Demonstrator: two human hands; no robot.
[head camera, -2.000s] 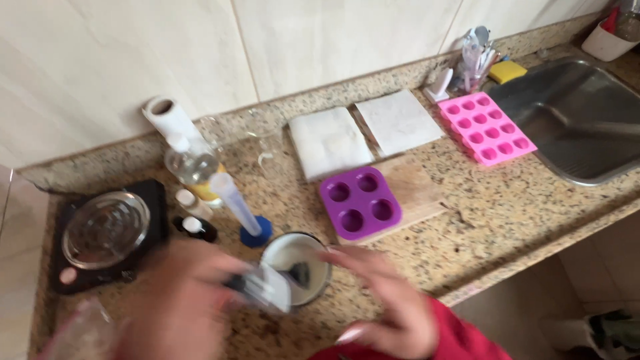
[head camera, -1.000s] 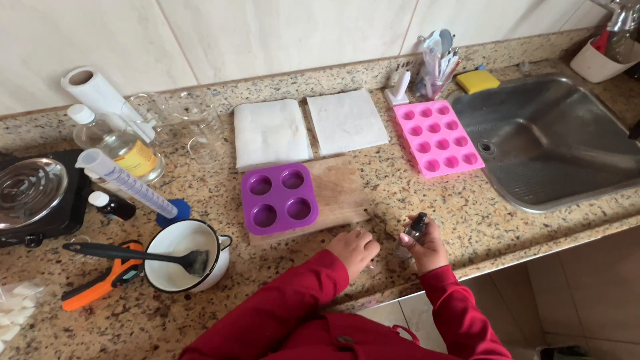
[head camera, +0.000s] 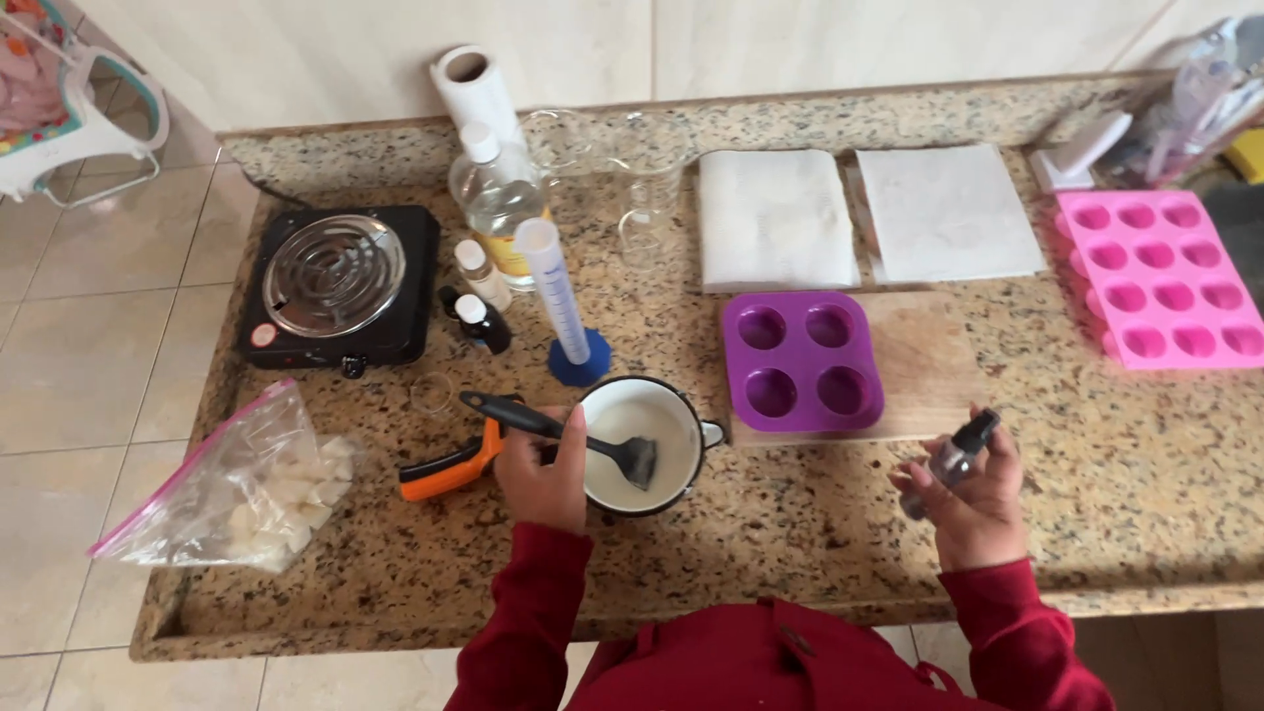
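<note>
My left hand (head camera: 545, 471) is at the left side of a white enamel pot (head camera: 681, 405), its fingers by the pot's rim; the grip on its handle is hidden. A black silicone spatula (head camera: 533, 417) rests in the pot, in a pale liquid. My right hand (head camera: 973, 494) holds a small clear spray bottle (head camera: 954, 462) with a black top, tilted, above the counter. Between the hands, a purple four-cavity silicone mold (head camera: 803, 361) sits on a wooden board (head camera: 923, 365). An orange and black infrared thermometer (head camera: 449, 472) lies left of my left hand.
An electric coil hotplate (head camera: 336, 281), a zip bag of white chunks (head camera: 281, 504), a graduated cylinder (head camera: 558, 296) and bottles (head camera: 499, 202) stand left. Glass beakers (head camera: 647, 188) and folded paper towels (head camera: 775, 222) are behind. A pink mold (head camera: 1170, 276) lies right.
My left hand has moved left, from in front of the wooden board to the pot. My right hand still holds the spray bottle. The view has shifted left.
</note>
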